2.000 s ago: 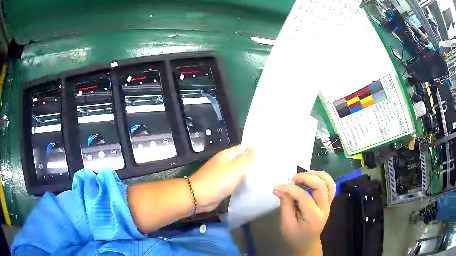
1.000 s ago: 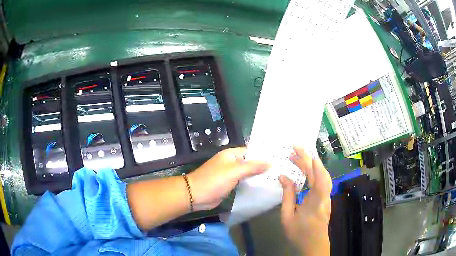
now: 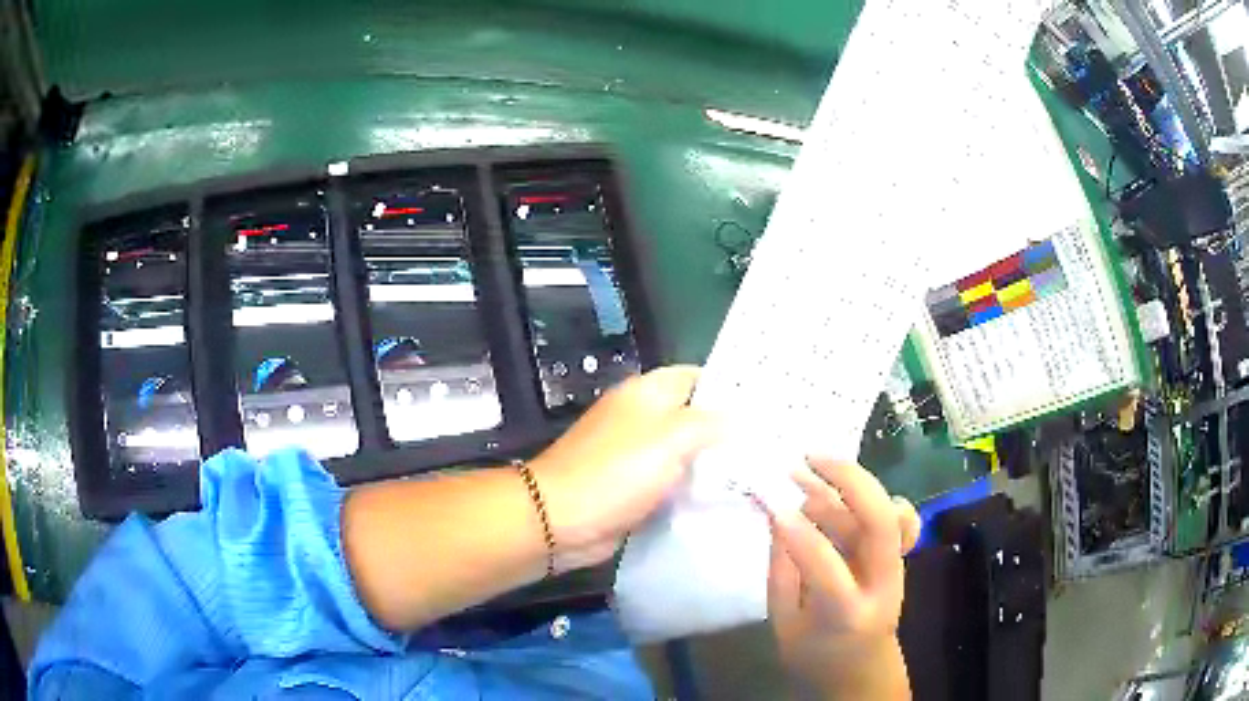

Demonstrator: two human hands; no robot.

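Observation:
A long white label strip [image 3: 836, 260] with rows of small print runs from the top edge down to my hands. My left hand [image 3: 623, 459] grips its left edge, partly behind it. My right hand [image 3: 842, 548] pinches its lower part with thumb and fingers. The strip's pale lower end hangs below my hands. At left a black four-slot phone tray [image 3: 349, 322] holds smartphones side by side. The rightmost smartphone [image 3: 569, 295], like the others, shows a camera view with red text at the top. Small white labels sit near the phones' tops.
The tray lies on a shiny green mat [image 3: 411, 82]. Yellow tape [image 3: 17, 274] runs along the left. A colour test chart [image 3: 1014, 329] in a green-edged holder stands at right, partly behind the strip. Stacked black trays [image 3: 975, 589] are at lower right. Metal frames and cables fill the far right.
The strip has tilted further right at the top and its print shows more clearly. My right hand has moved down slightly on the strip. The view has shifted a little.

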